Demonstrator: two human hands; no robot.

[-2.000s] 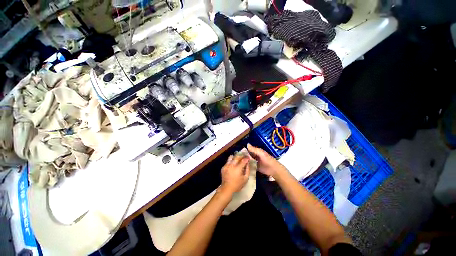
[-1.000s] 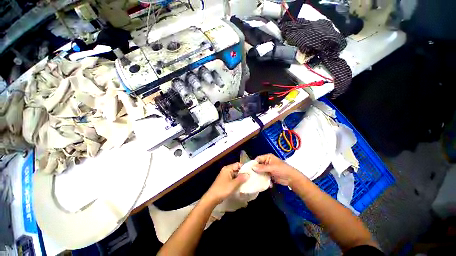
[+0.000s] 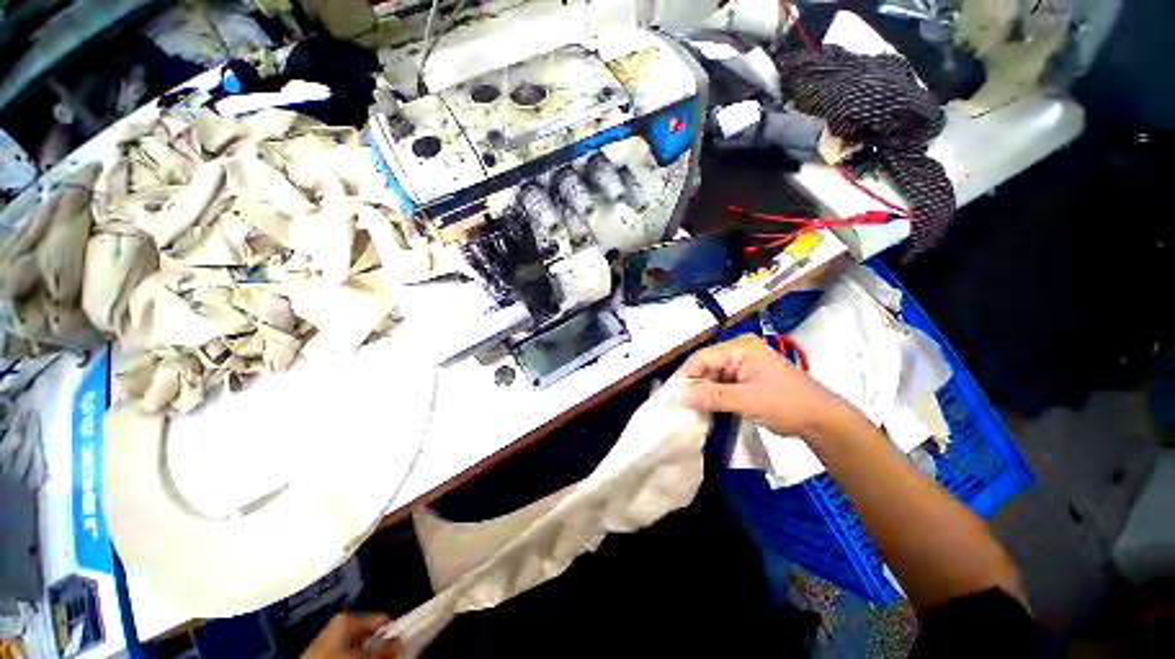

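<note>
A long beige fabric piece (image 3: 586,515) is stretched diagonally over the lap, in front of the table edge. My right hand (image 3: 747,386) pinches its upper right end between thumb and fingers. My left hand (image 3: 351,636), partly cut off by the bottom edge, holds its lower left end. Another part of beige fabric hangs behind it below the table edge. The white overlock machine (image 3: 554,129) stands beyond, with its dark needle area (image 3: 515,264) at its left front; no fabric is held there.
A crumpled beige pile (image 3: 219,258) lies left of the machine. A broad curved beige panel (image 3: 193,554) lies on the table's left front. A dark phone-like rectangle (image 3: 683,267) and red cord (image 3: 825,223) lie right of the machine. A blue crate (image 3: 979,438) holds white pieces.
My hands were close together on the bunched fabric; now they are far apart and the piece is stretched out. My left hand has moved down and left. The view has shifted.
</note>
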